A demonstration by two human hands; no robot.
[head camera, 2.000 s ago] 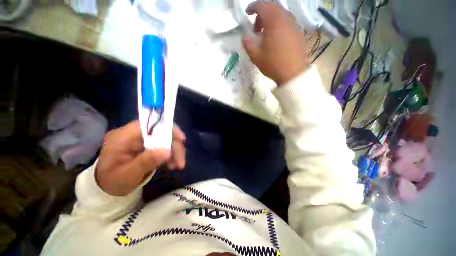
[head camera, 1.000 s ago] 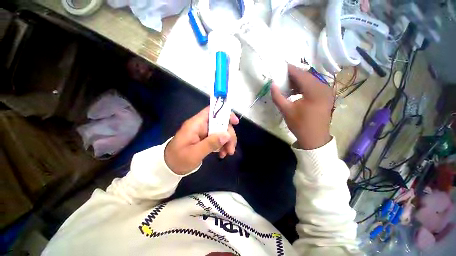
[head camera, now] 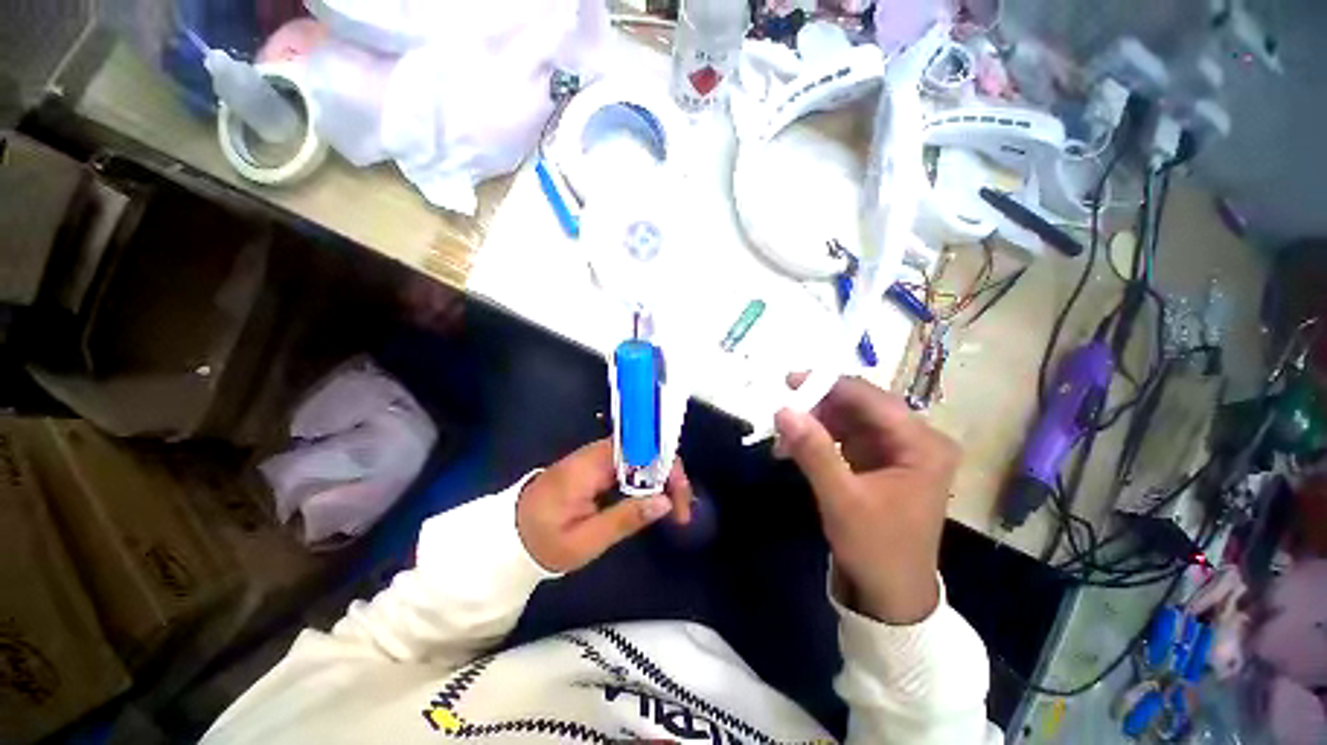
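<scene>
My left hand (head camera: 594, 505) holds the lower end of a white neck fan housing (head camera: 642, 277), upright over the bench's front edge. A bright blue battery cell (head camera: 638, 403) lies in the housing, with thin wires at its ends. My right hand (head camera: 873, 488) pinches the end of a long curved white strip (head camera: 869, 299), which looks like a housing cover, between thumb and fingers, to the right of the housing and apart from it. A green-handled screwdriver (head camera: 742, 325) lies on the white sheet between the two parts.
A tape roll (head camera: 272, 134) is at the back left. White half-built neck fans (head camera: 1000, 134) lie at the back right. A purple electric screwdriver (head camera: 1065, 425) and black cables lie at the right. Blue-handled tools (head camera: 908, 300) lie behind my right hand. Cartons (head camera: 88, 568) stand at lower left.
My right hand has drawn back towards me and now holds the white strip. The housing in my left hand has moved lower, and its round end now shows. The camera view has shifted.
</scene>
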